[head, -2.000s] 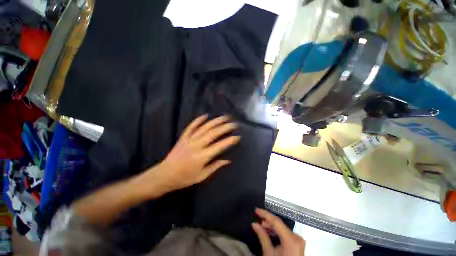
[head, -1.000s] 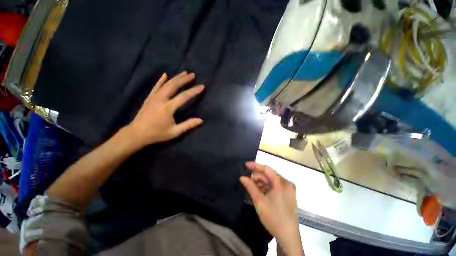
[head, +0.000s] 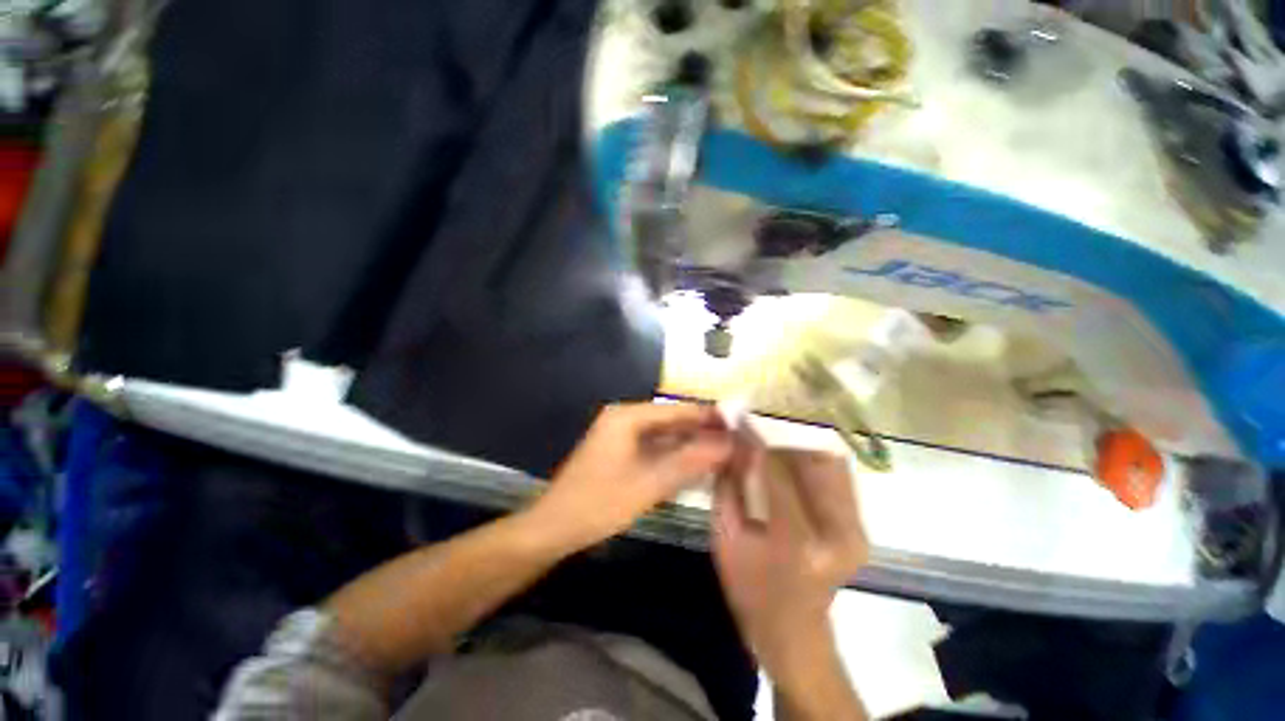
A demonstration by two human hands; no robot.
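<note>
My left hand (head: 631,465) and my right hand (head: 789,528) meet over the table's front edge, in front of the machine. Their fingertips pinch a tiny white piece (head: 733,411), perhaps a label; it is blurred. The black cloth (head: 493,282) lies on the table to the left, its right edge beside the needle area. Neither hand lies on the cloth. The white sewing machine (head: 972,268) with blue stripe stands at right, its lamp glowing at the needle.
Green snips (head: 863,440) lie on the beige machine bed (head: 986,387), near a white tag. An orange-red piece (head: 1129,466) is at the bed's right. The metallic table edge (head: 423,476) curves across the front. A blue basket (head: 99,521) is at far left.
My left hand has left the cloth and moved right to meet my right hand. A tiny white piece now shows between the fingers. The view has turned right, and the cloth's lower edge lies farther back.
</note>
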